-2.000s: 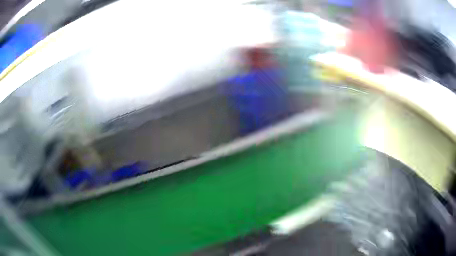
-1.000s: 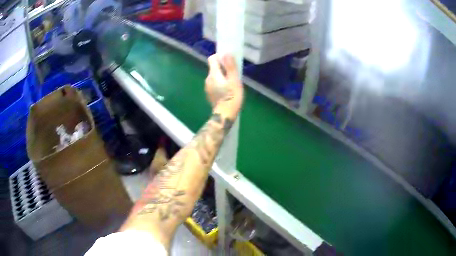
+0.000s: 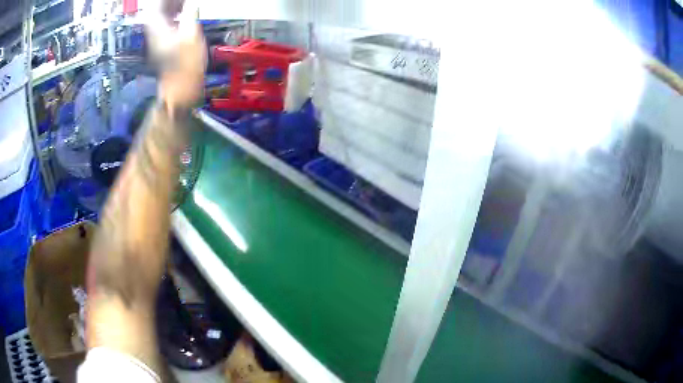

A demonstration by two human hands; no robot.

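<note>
My left hand (image 3: 177, 45) is raised at the top left, blurred, with its fingertips near the picture's top edge. Its tattooed forearm rises from a white sleeve at the lower left. The blur hides how the fingers are held, and I cannot tell whether they hold anything. The hand is apart from the white upright post (image 3: 457, 172). The green conveyor belt (image 3: 299, 262) runs diagonally behind the post. My right hand is not in view.
A red crate (image 3: 255, 75) and stacked white boxes (image 3: 374, 120) stand beyond the belt. A fan base (image 3: 196, 336) and an open cardboard box (image 3: 56, 277) stand at the lower left. Blue crates (image 3: 16, 232) are at the left edge.
My left hand has left the white post and moved up and left. The view has shifted, so the post now stands further right and the red crate shows more fully.
</note>
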